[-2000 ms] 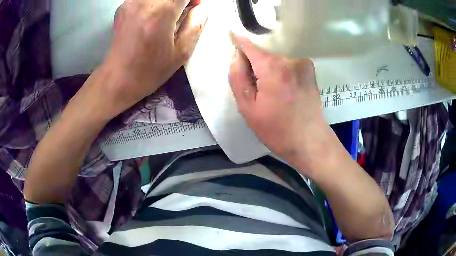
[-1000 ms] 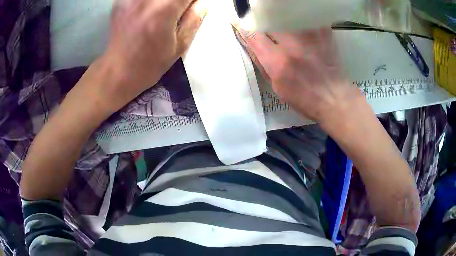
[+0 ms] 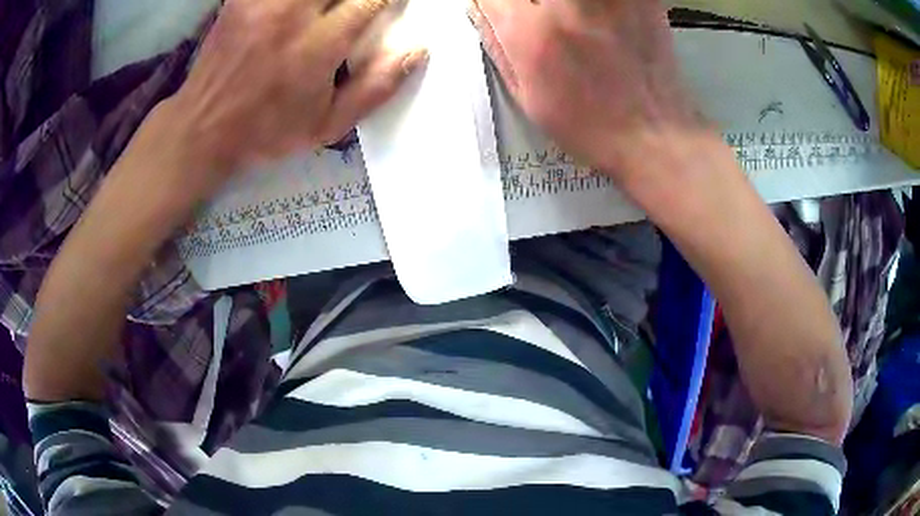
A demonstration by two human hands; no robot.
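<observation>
A long white strip (image 3: 439,202) with a rounded end lies over the table's front edge, its lower end hanging above my lap. My left hand (image 3: 293,71) is on the strip's upper left side, its thumb pressing on the white cloth. My right hand (image 3: 585,71) is at the strip's upper right edge; its fingertips are partly cut off by the top of the picture. The strip's upper end is lost in bright lamp glare. The needle area is not visible. Purple plaid fabric (image 3: 101,131) lies left of my left hand.
The printed ruler scale (image 3: 787,151) runs along the table's front edge. Blue-purple snips (image 3: 837,81) lie at the right, beside a yellow box (image 3: 898,96). A blue tray edge (image 3: 694,373) is beside my lap. Plaid bundles (image 3: 847,262) hang at the right.
The white strip has turned straighter and shifted left and up. The plaid fabric under my left wrist has moved away, uncovering the ruler. The machine head has left the view at the top.
</observation>
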